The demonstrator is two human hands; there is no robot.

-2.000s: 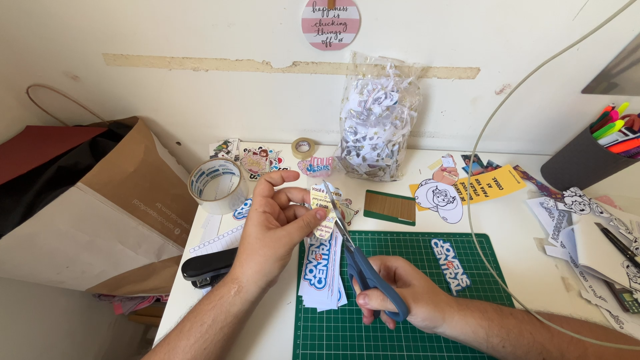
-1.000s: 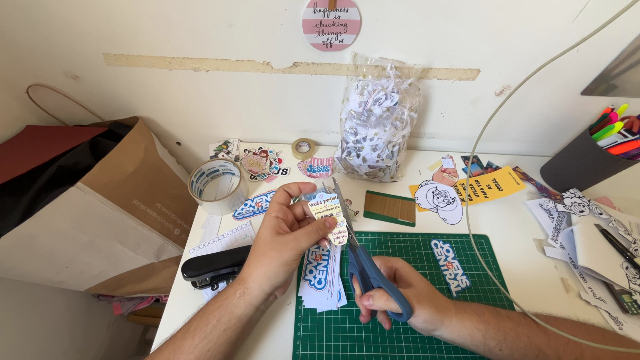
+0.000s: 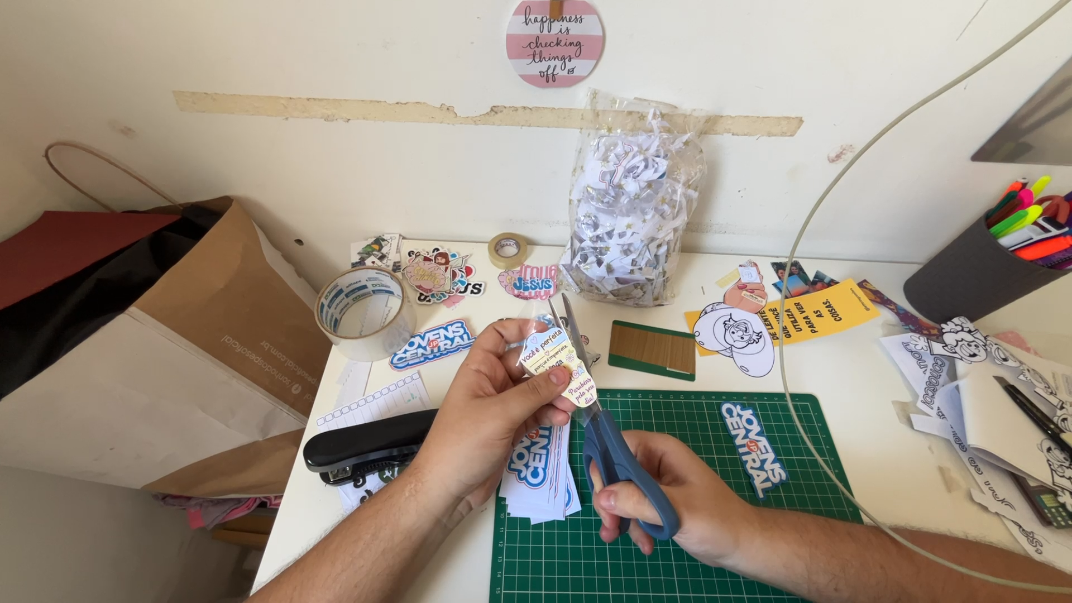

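Observation:
My left hand (image 3: 494, 402) pinches a small printed paper sticker (image 3: 554, 360) with handwriting-style lettering between thumb and fingers. My right hand (image 3: 662, 494) holds blue-handled scissors (image 3: 615, 456) by the loops, their blades pointing up and slightly parted along the sticker's right edge. Below the hands, a stack of printed paper cutouts (image 3: 536, 486) lies partly on a green cutting mat (image 3: 687, 544). One more lettered cutout (image 3: 754, 448) rests on the mat's right part.
A black stapler (image 3: 373, 440) and a wide tape roll (image 3: 364, 314) are at left, beside a paper bag (image 3: 209, 352). Behind stand a clear bag of paper scraps (image 3: 636, 209) and a small tape roll (image 3: 507, 249). Right: a pen cup (image 3: 963, 268), loose papers and a hanging cable (image 3: 787, 276).
My left hand has turned the sticker, and its printed face now shows more toward me than two seconds ago. My right hand still holds the scissors in about the same place.

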